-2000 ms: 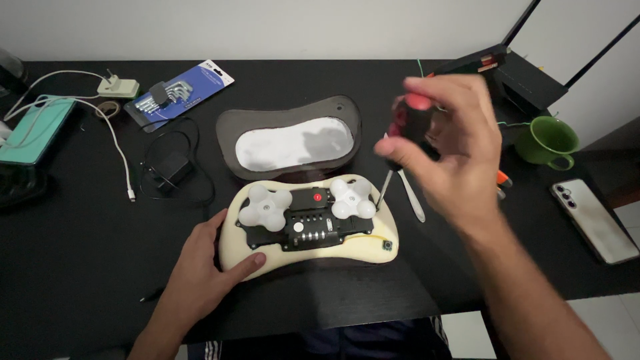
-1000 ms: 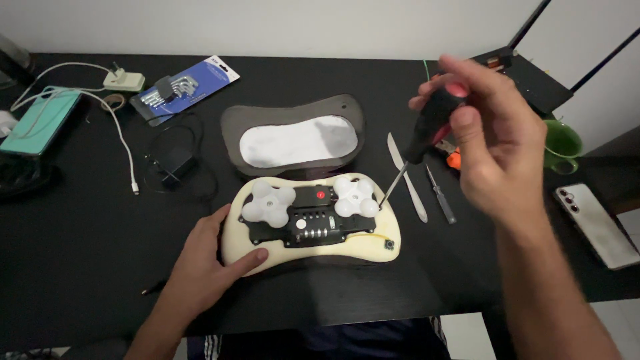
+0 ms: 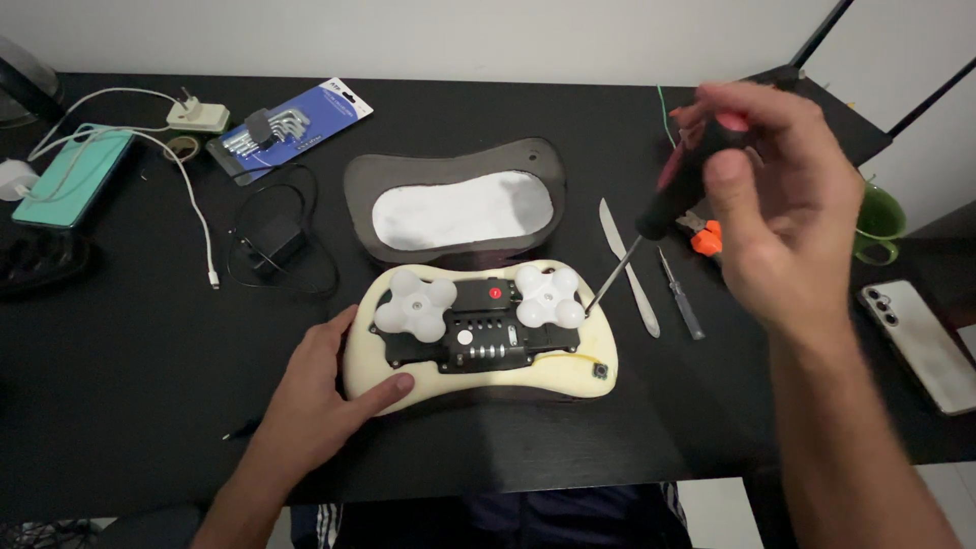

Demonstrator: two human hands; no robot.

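Observation:
An opened massage pillow [image 3: 488,381] lies on the black table, its cream foam body framing a black mechanism [image 3: 488,335] with two white four-lobed massage heads [image 3: 417,305]. My left hand [image 3: 328,385] grips the pillow's left end, thumb on top of the foam. My right hand [image 3: 778,183] holds a black and red screwdriver [image 3: 682,183] by its handle. The shaft slants down to the left, its tip at the mechanism's right edge, beside the right massage head [image 3: 549,296]; whether it sits in a screw is hidden. Behind the pillow lies its dark grey cover [image 3: 457,162] with a white inner panel.
A table knife [image 3: 629,267], a small clear-handled screwdriver [image 3: 682,297] and orange-handled pliers [image 3: 707,238] lie right of the pillow. Farther right are a green mug [image 3: 881,217] and a phone [image 3: 926,347]. Leftward are a black adapter [image 3: 278,242], a hex key set [image 3: 293,130] and a teal phone [image 3: 72,179].
Two seconds ago my right hand was nearer the pillow with the screwdriver more upright; it has moved right and the screwdriver now leans more. My left hand has stayed on the foam.

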